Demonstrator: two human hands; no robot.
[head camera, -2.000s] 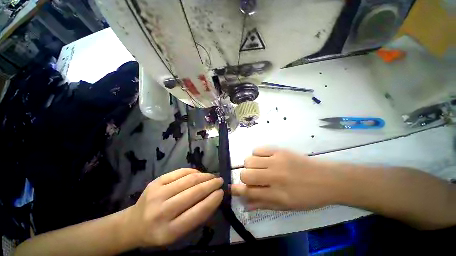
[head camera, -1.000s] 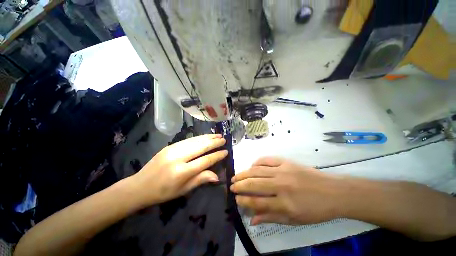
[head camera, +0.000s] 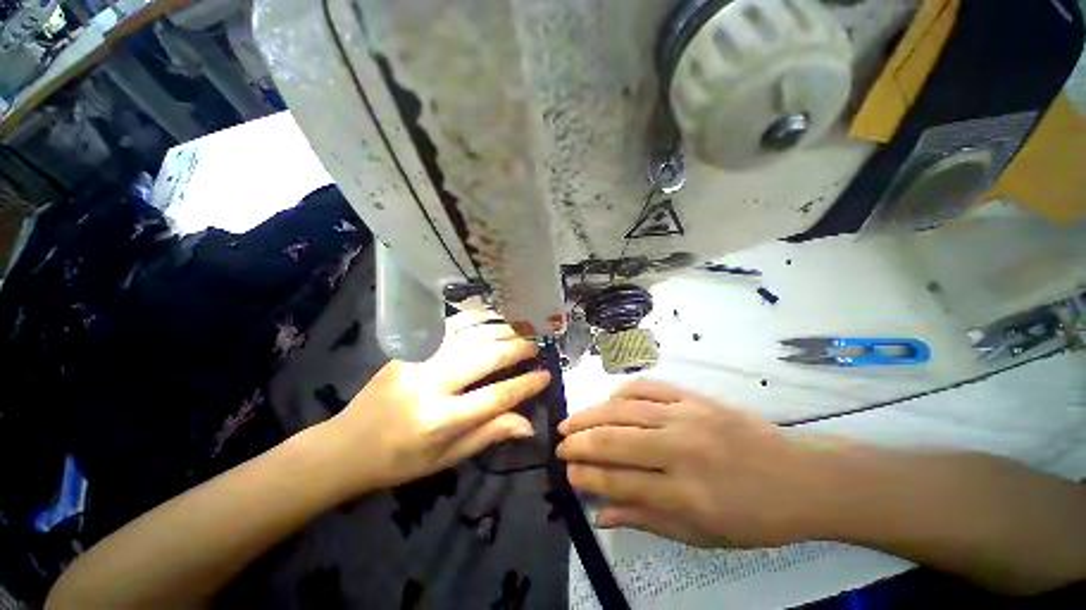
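Note:
The sheer patterned black cloth (head camera: 441, 524) lies left of the needle area and heaps up at far left. The narrow black binding tape (head camera: 587, 536) runs from the presser foot area down to the bottom edge. My left hand (head camera: 459, 405) lies on the cloth, palm down, fingers apart, its fingertips at the tape's left side just in front of the foot. My right hand (head camera: 679, 465) rests on the bed, its fingertips at the tape's right edge; whether they pinch it is hidden. The needle and foot are mostly hidden by the machine head (head camera: 476, 131) and left fingertips.
A ridged beige block (head camera: 629, 350) and a dark ringed coil (head camera: 619, 307) sit right of the foot. Blue-handled snips (head camera: 855, 350) lie on the bed at right. A metal mechanism (head camera: 1022, 331) is at far right. A white knob (head camera: 762, 83) is on the head.
My left hand has moved forward along the tape towards the foot and its fingers have spread. My right hand stays by the tape. The view has shifted, showing the white knob.

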